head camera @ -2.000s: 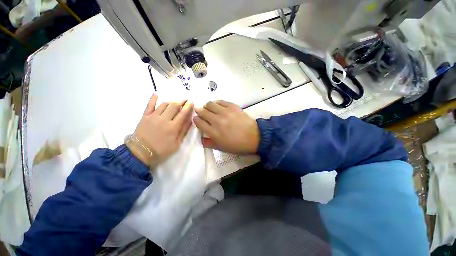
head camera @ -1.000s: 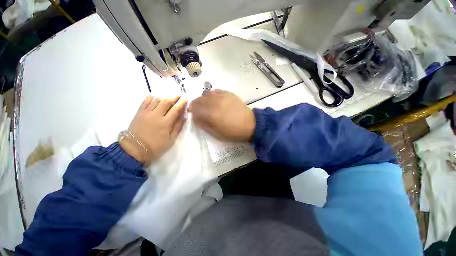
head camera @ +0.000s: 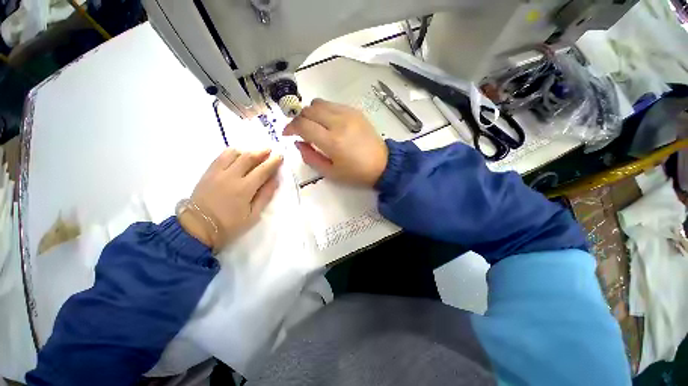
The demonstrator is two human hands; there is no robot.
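White fabric (head camera: pixel 260 283) lies on the white table below the sewing machine head (head camera: pixel 226 60) and hangs over the front edge towards my lap. My left hand (head camera: pixel 234 192) lies flat on the fabric, fingertips just in front of the presser foot (head camera: pixel 269 127). My right hand (head camera: pixel 339 142) is right of the needle area, raised near the round knob (head camera: pixel 288 102), thumb and fingers apart. I see no fabric in it. The fabric's edge near the needle is washed out by glare.
Thread snips (head camera: pixel 397 106), black-handled shears (head camera: pixel 494 132) and a white strip (head camera: pixel 362 54) lie on the right of the bed. A clear plastic bag (head camera: pixel 573 98) is farther right. White pieces (head camera: pixel 656 264) lie on a box at the far right.
My right hand has moved off the fabric, up and forward beside the knob, with its fingers spread. My left hand stays on the fabric. The view has shifted slightly.
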